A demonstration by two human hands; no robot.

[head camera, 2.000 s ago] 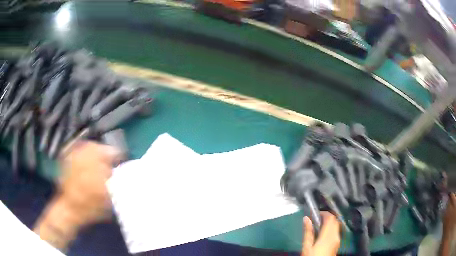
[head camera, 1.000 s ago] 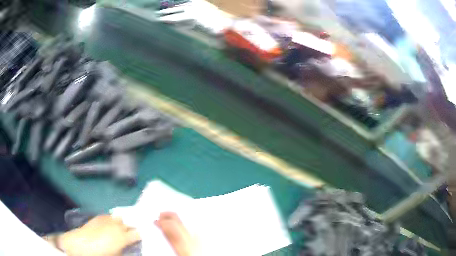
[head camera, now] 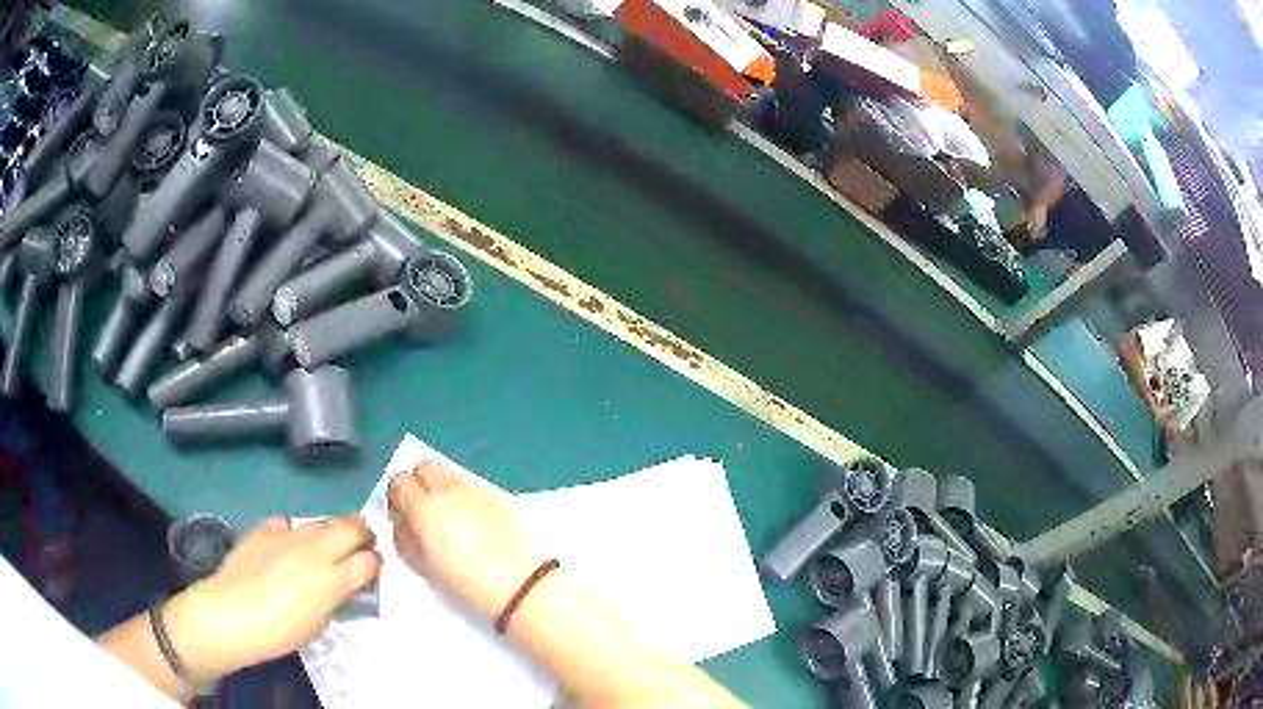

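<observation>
My left hand (head camera: 298, 589) is closed around a dark grey plastic unit (head camera: 202, 542). Its spoked drum head shows left of the hand, and the fist hides most of the handle. My right hand (head camera: 464, 533) is just right of it, palm down over white sheets (head camera: 651, 554), with bent fingertips near the upper left corner of the stack. Whether the fingertips hold a label is too small to tell. Faint marks show on the sheet's lower left part.
A pile of grey units (head camera: 263, 277) lies at the left, another (head camera: 956, 596) at the lower right. A worn pale strip (head camera: 596, 308) edges the dark green conveyor (head camera: 693, 263). Boxes (head camera: 693, 49) stand beyond. A metal bar (head camera: 1136, 499) crosses the right side. Other people's arms show at the right.
Since two seconds ago, my right hand has left the right pile and come over the sheets. My left hand has moved from the left pile to beside the sheets, with a unit in it.
</observation>
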